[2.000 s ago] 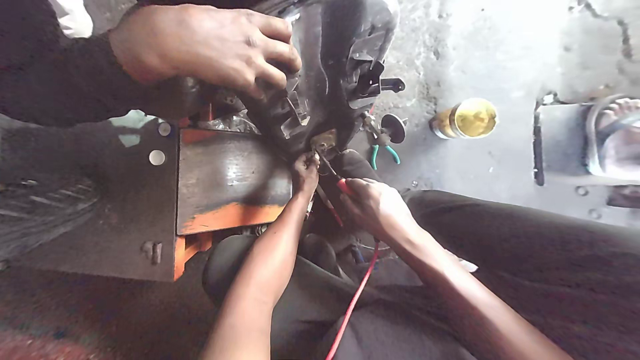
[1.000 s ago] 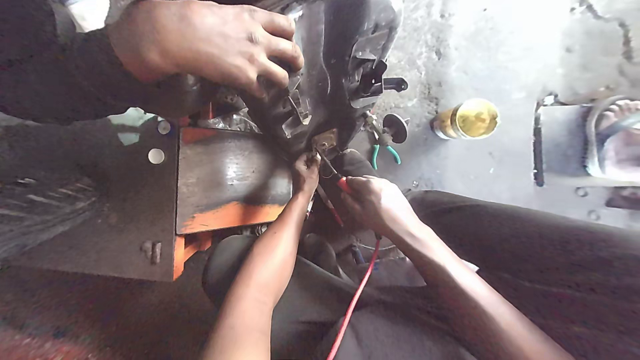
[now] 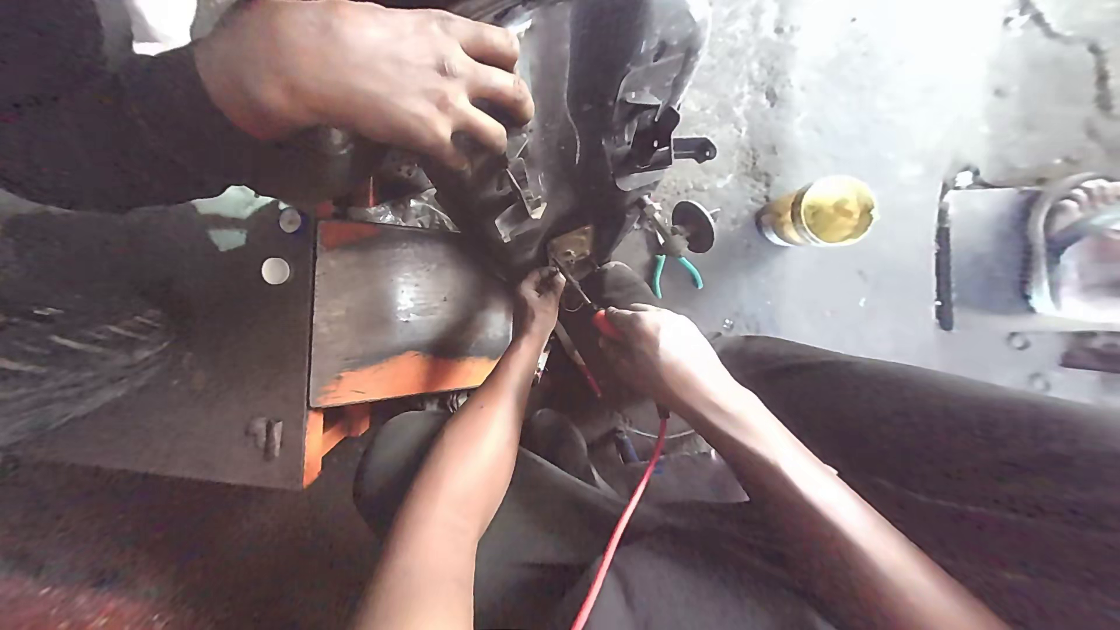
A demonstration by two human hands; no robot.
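Observation:
My right hand (image 3: 661,354) is closed on the red handle of a soldering iron (image 3: 605,322), whose red cord (image 3: 619,525) hangs from below the hand. The iron's thin metal shaft points up and left to a small brownish plate (image 3: 570,248) at the lower end of a dark plastic vehicle body part (image 3: 595,96). Just under that plate, my left hand (image 3: 541,293) has its fingertips pinched together near the iron's tip; what lies between them is too small to tell. A thin wire loop hangs beside the shaft. A thin red-ended rod (image 3: 584,367) lies below.
Another person's hand (image 3: 376,74) rests on the dark part at upper left. Pliers with teal handles (image 3: 676,271) lie near a dark round disc (image 3: 694,227). A tin with yellowish contents (image 3: 831,212) stands at right. An orange-edged metal platform (image 3: 411,315) is at left.

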